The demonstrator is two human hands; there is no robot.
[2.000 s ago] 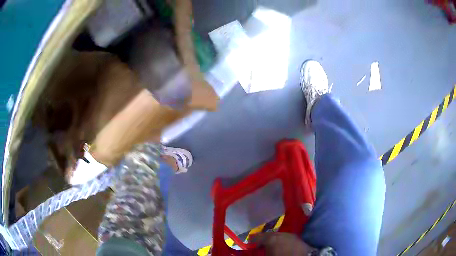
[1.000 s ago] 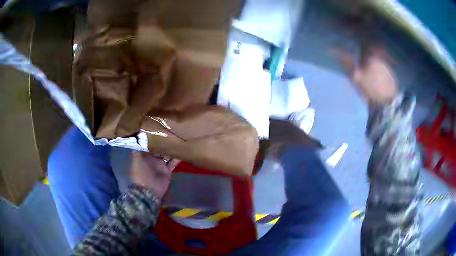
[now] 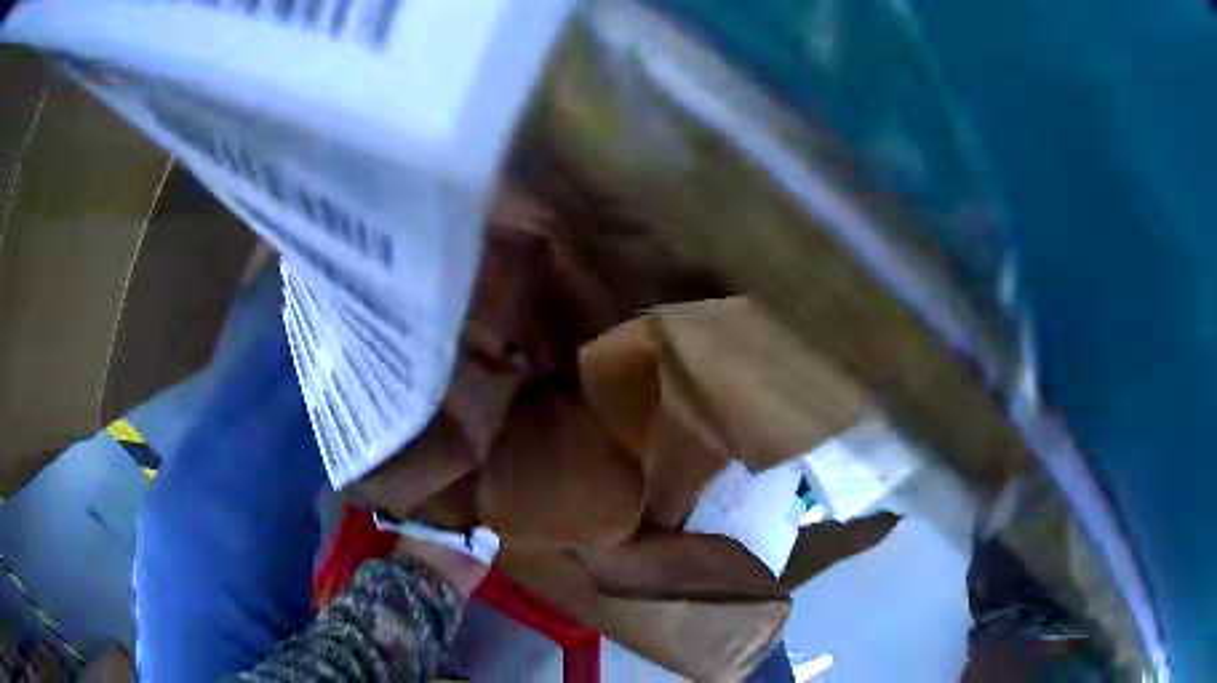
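A white barcode label strip [image 3: 340,247] hangs very close to the camera at the upper left, its lower part in folds or layers. Crumpled kraft wrapping paper [image 3: 561,467] lies below and right of it. My left hand [image 3: 451,566], in a camouflage-patterned sleeve, is at the paper's lower edge beside a small white strip end. Its fingers are mostly hidden, so its grip cannot be told. My right hand is not in view.
The green-topped bench [image 3: 1108,267] fills the right, its worn edge crossing diagonally. A brown carton [image 3: 80,267] stands left. The red stool [image 3: 545,611] is below the paper. White sheets [image 3: 747,514] lie beyond it. Striped tape [image 3: 132,447] marks the floor.
The view has moved closer to the bench edge. The label strip now looms large at upper left, and the kraft paper appears lower. My right hand has left the view.
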